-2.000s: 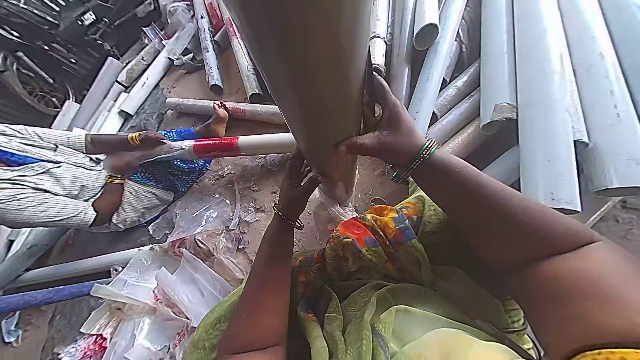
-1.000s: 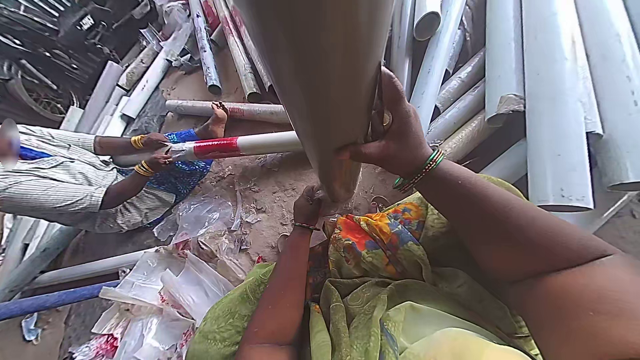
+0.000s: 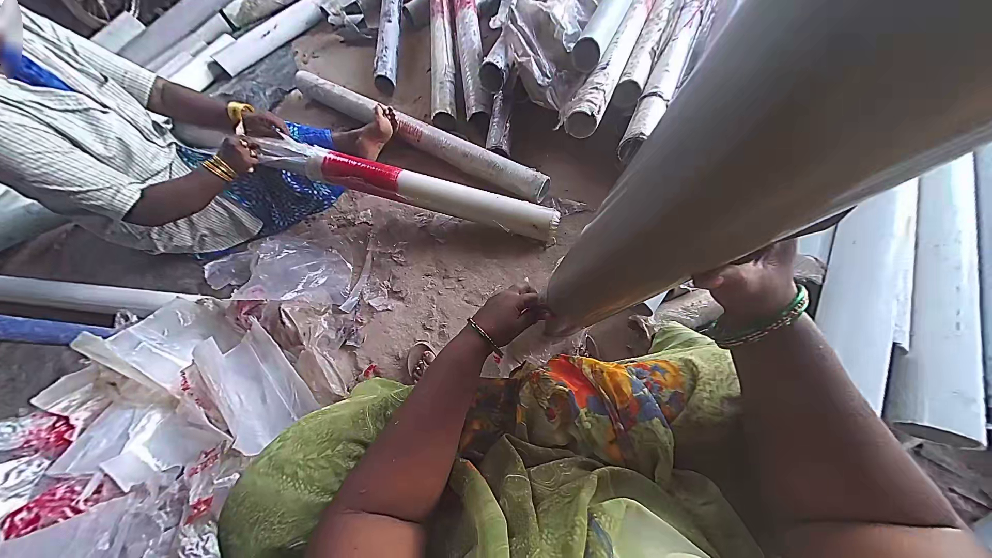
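A large grey pipe (image 3: 721, 155) slants from the upper right down toward my lap, looking very big close to the camera. Clear plastic film seems to cover its lower end. My left hand (image 3: 508, 314) pinches at that lower end, its fingers closed on the edge or the film; which of the two cannot be told. Beneath the pipe's right side, my right hand (image 3: 750, 285) grips and supports it, partly hidden by it. To the upper left, another person's hands hold plastic film at the end of a white pipe with a red band (image 3: 465, 203).
The seated person (image 3: 101, 139) is at the left, one foot near a dusty pipe (image 3: 434, 139) on the ground. Crumpled plastic sheets (image 3: 248, 380) lie at lower left beside a blue pipe (image 3: 46, 329). Wrapped pipes (image 3: 597, 93) fill the top; grey pipes (image 3: 868, 271) lie at right.
The large pipe, nearly upright in the view before, now leans toward the upper right. My hands remain at its lower part. The view has shifted left.
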